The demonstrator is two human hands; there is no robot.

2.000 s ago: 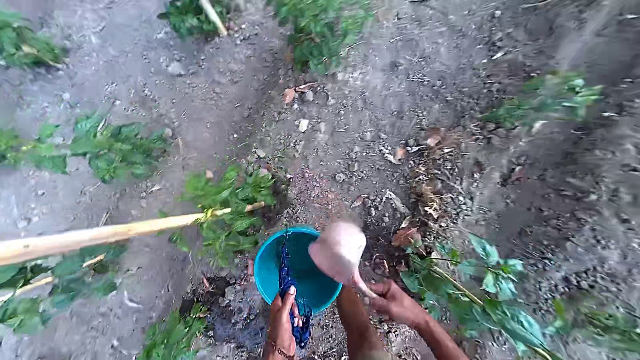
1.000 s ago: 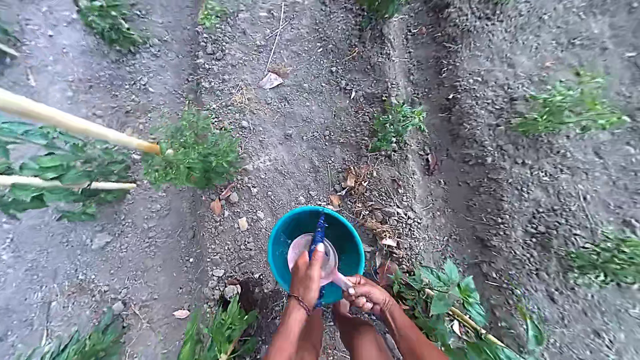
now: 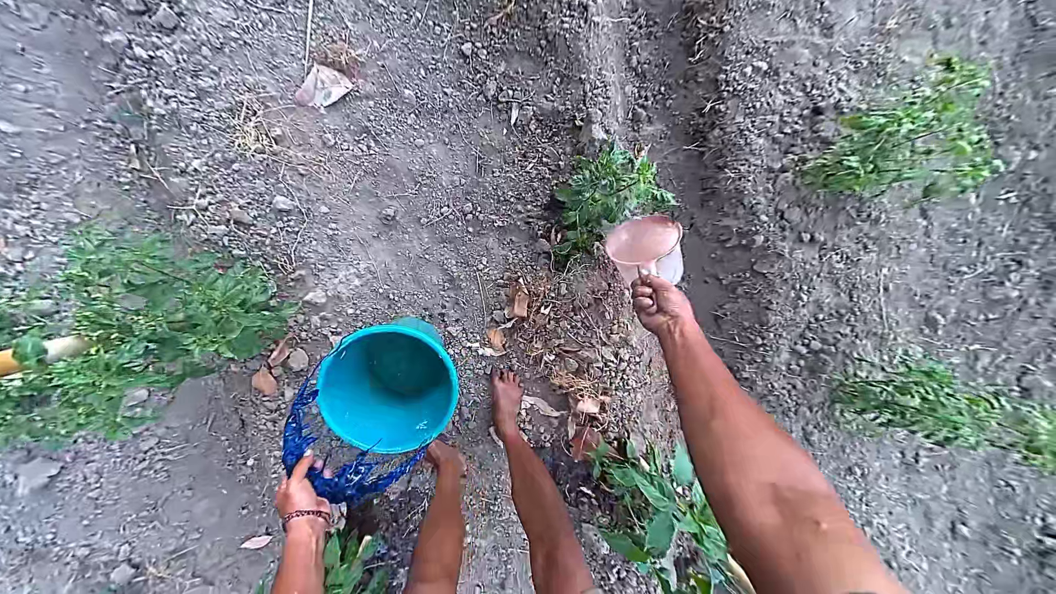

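Observation:
A turquoise plastic bucket hangs tilted at the lower left, its open top facing me, with a little liquid at its bottom. Its handle is wrapped in blue cord or cloth, and my left hand is closed around that wrapping. My right hand, on an outstretched arm, grips the handle of a pale pink plastic dipper. The dipper is upright beside a small leafy plant; what it holds cannot be made out.
Bare feet stand on dry, stony soil between the hands. Leafy plants grow at the left, right and bottom. A pole reaches in at the left. A furrow runs along the right of the small plant.
The dipper was in the bucket a second ago; my right hand now holds it out to the upper right. My left hand has lifted the cord-wrapped handle to the bucket's left side.

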